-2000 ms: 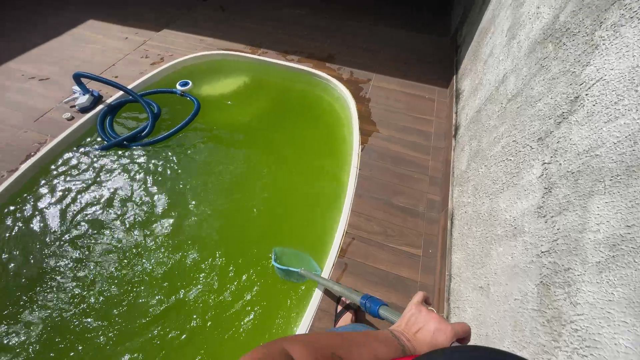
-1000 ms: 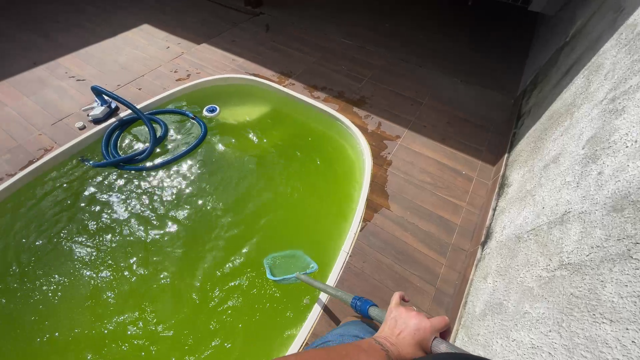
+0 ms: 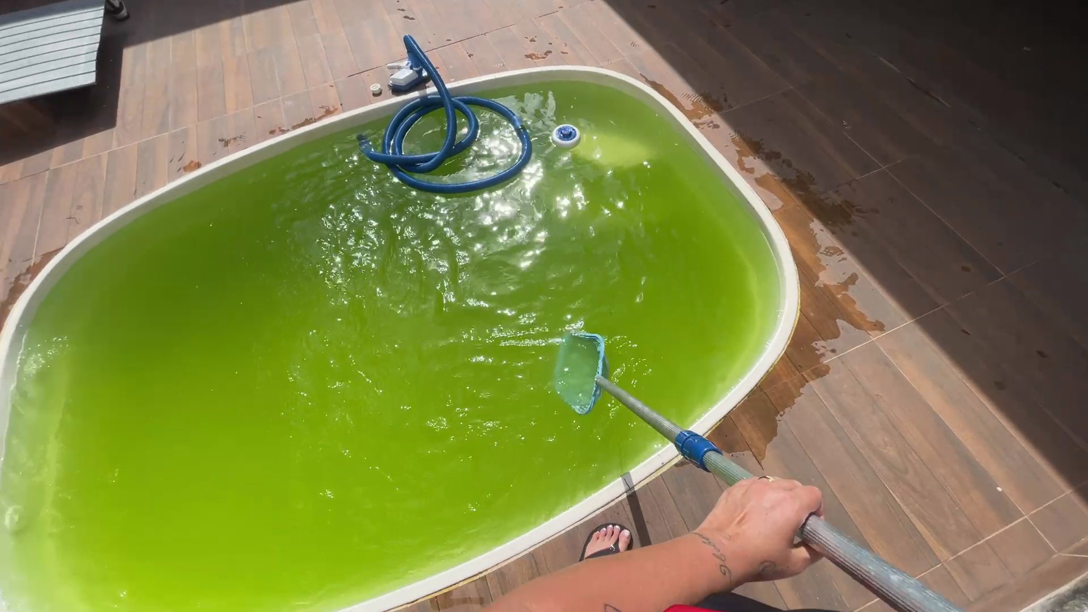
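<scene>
My left hand (image 3: 761, 527) is closed around the grey telescopic pole (image 3: 858, 557) of a pool skimmer, behind its blue locking collar (image 3: 696, 448). The pole slants over the white pool rim, and the turquoise skimmer net (image 3: 580, 372) is at the surface of the green water, tilted on its side; how deep it sits I cannot tell. My right hand is out of view. The pole runs out of the frame at the lower right.
A coiled blue hose (image 3: 459, 183) floats by the far rim (image 3: 544, 76), near a white and blue round float (image 3: 565, 135). A white and blue fitting (image 3: 406, 75) lies on the wood-look deck. My sandaled foot (image 3: 607, 539) is beside the near rim. A slatted lounger (image 3: 47, 51) stands far left.
The view has swung left, showing more of the pool. The net has turned from lying nearly flat to on edge, farther from the right rim. My left hand keeps its grip on the pole.
</scene>
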